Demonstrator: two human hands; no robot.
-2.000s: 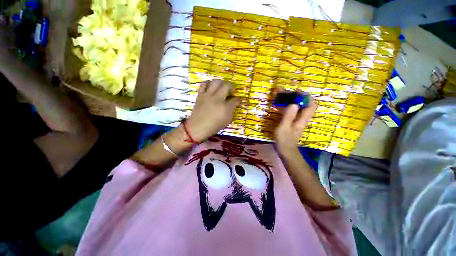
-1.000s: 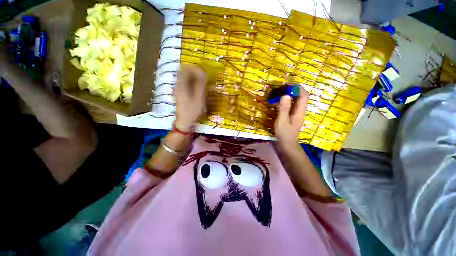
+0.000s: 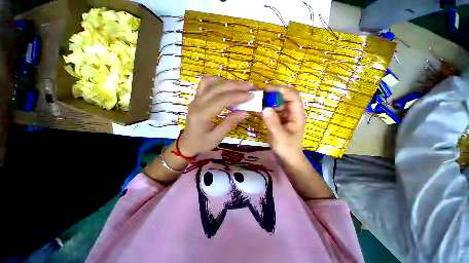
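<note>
A small blue battery cell with a dark green end is held between my hands, above the gold taped sheet. A white rectangle shows on its left part, beside my left fingertips. My right hand grips the cell's right end with thumb and fingers. My left hand is at the white part with bent fingers; whether it presses or grips there is hard to tell. The gold sheet with thin dark-red wires lies under both hands.
A cardboard box with pale-yellow pads stands at the left. A white board lies under the gold sheet. Loose blue cells lie at the right, near a person's grey sleeve. More blue cells are at the far left.
My left hand has moved from the sheet's left part to the cell. The cell has moved left and now shows a white side. The neighbour's arm at the left has gone from view.
</note>
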